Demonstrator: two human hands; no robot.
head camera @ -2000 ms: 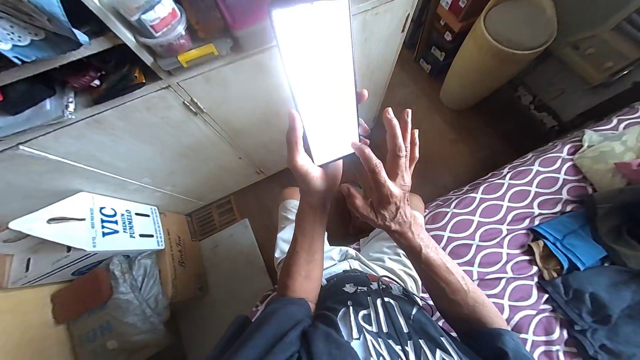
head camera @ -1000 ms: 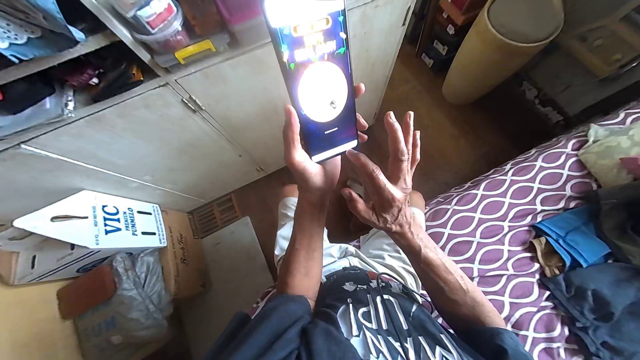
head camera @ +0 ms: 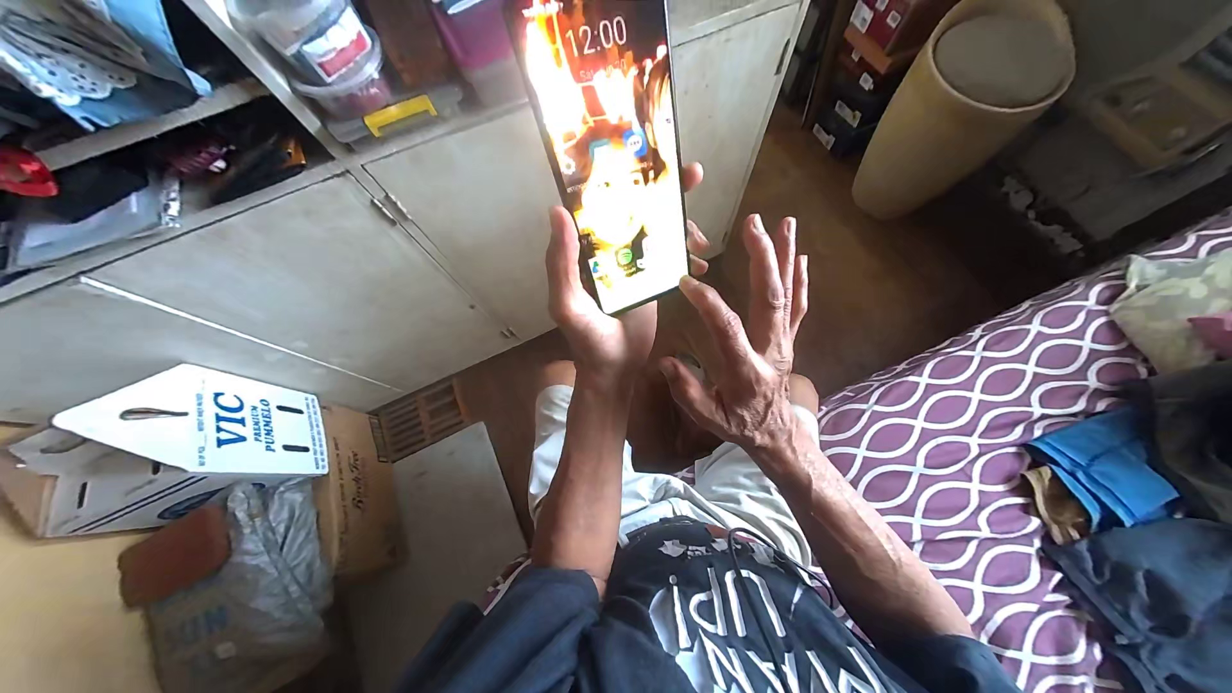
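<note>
A smartphone (head camera: 616, 164) with a brightly lit screen stands upright in my left hand (head camera: 606, 327), its top cut off by the upper edge of the view. The thumb lies along the left side of the phone and the fingertips come round its right side. The screen shows a clock and icons over a flame-like picture. My right hand (head camera: 746, 356) is just right of the phone's lower end, fingers spread, with the index fingertip at the bottom right corner. Whether that fingertip touches the phone I cannot tell. Nothing is held in the right hand.
Ahead and left runs a cabinet (head camera: 260, 279) with shelves of tubs and bags. Cardboard boxes (head camera: 192, 423) and a plastic bag (head camera: 279, 549) are at the lower left. On the right, a bed with a purple patterned sheet (head camera: 924, 423) bears folded clothes (head camera: 1107, 472). A tall cylindrical container (head camera: 914, 144) stands beyond.
The phone's screen has gone from nearly blank white, through a dark picture with a bright circle, to a clock and icons over flames. Both hands have stayed nearly in place.
</note>
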